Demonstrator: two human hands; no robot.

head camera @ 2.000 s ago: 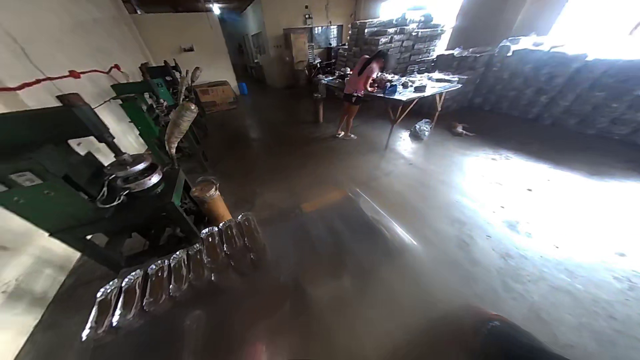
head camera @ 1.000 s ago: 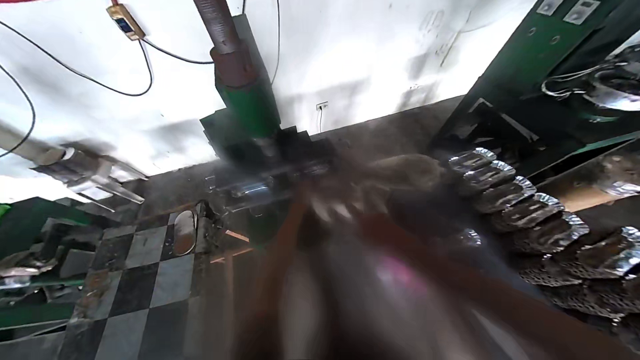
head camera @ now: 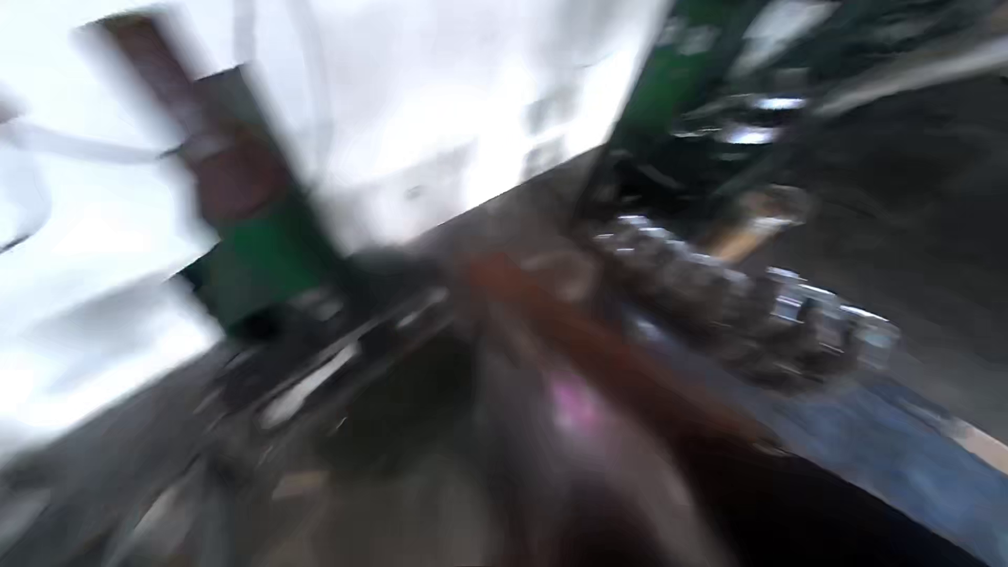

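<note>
Everything is blurred. My right forearm crosses the middle of the head view, and my right hand (head camera: 492, 276) is at its far end, near a pale rounded thing (head camera: 563, 272). Whether the fingers hold anything cannot be made out. My left hand cannot be seen. Left of the right hand stands a green machine (head camera: 272, 256) with a reddish-brown upright part (head camera: 236, 177). Dark metal parts (head camera: 315, 378) lie at its base. To the right of the forearm is a row of shiny, clear or silvery items (head camera: 732, 307).
A second green machine (head camera: 665, 87) with a shiny round metal part (head camera: 748, 130) stands at the upper right. Below it is a tan cylindrical container (head camera: 740, 236). A bluish flat surface (head camera: 906, 457) runs along the lower right. A white wall (head camera: 409, 94) rises behind.
The view has swung strongly from the room to the wall, then tilted. One second ago two forearms reached towards the green machine; now only one shows plainly.
</note>
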